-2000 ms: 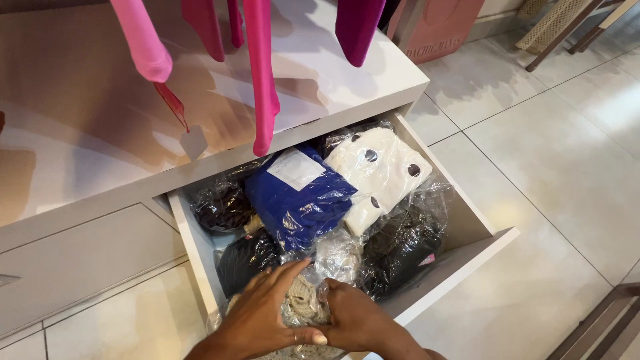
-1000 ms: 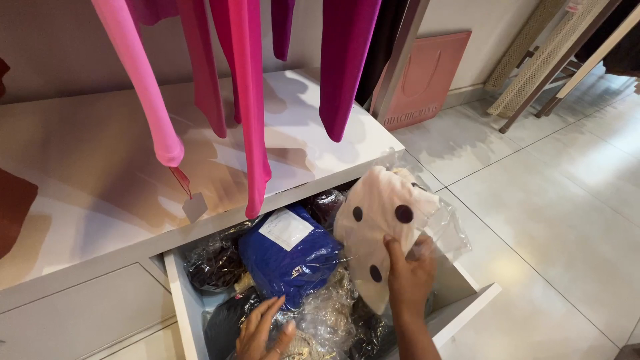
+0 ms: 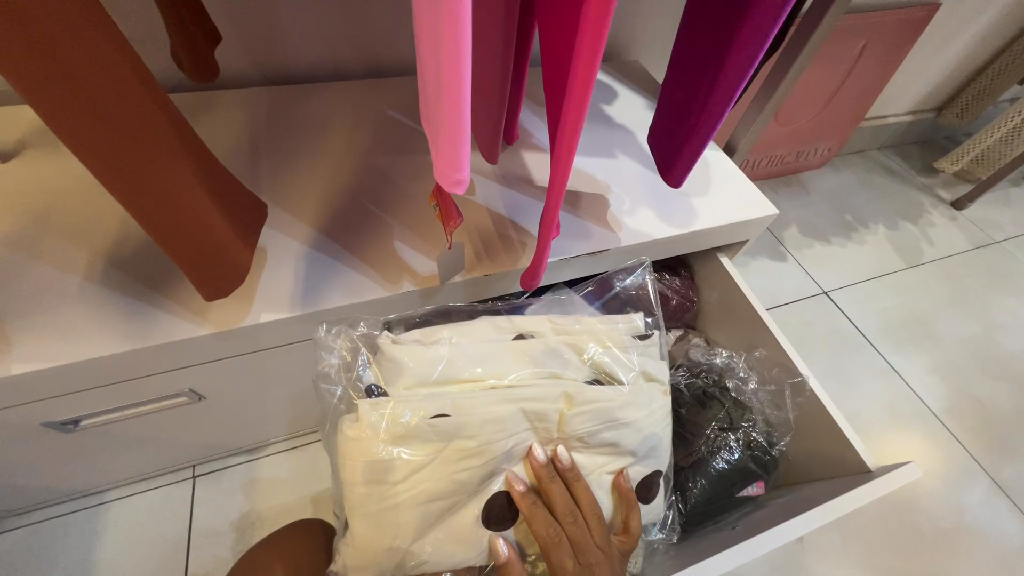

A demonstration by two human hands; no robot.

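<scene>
A clear plastic bag with folded cream fabric with dark dots (image 3: pixel 480 448) lies over the front of the open drawer (image 3: pixel 800 520). My right hand (image 3: pixel 572 512) rests on its front face, fingers spread, the thumb at lower left. At the bottom edge, left of the bag, a rounded brown shape shows; whether it is part of my left hand, arm or a knee cannot be told, and my left hand's fingers are not seen. Right of the bag, a plastic-wrapped dark garment (image 3: pixel 712 432) lies in the drawer, with a wrapped maroon item (image 3: pixel 676 292) behind it.
Pink, magenta and purple garments (image 3: pixel 560 120) hang over the white cabinet top (image 3: pixel 344 232), with a rust-brown one (image 3: pixel 152 160) at left. A shut drawer with a metal handle (image 3: pixel 124 410) is at left. A pink paper bag (image 3: pixel 832 96) stands behind, on the tiled floor.
The dotted cream item has moved from the drawer's back right to the front, now nearer the camera. My right hand, earlier gripping its edge, now lies flat on it. The blue package is mostly covered.
</scene>
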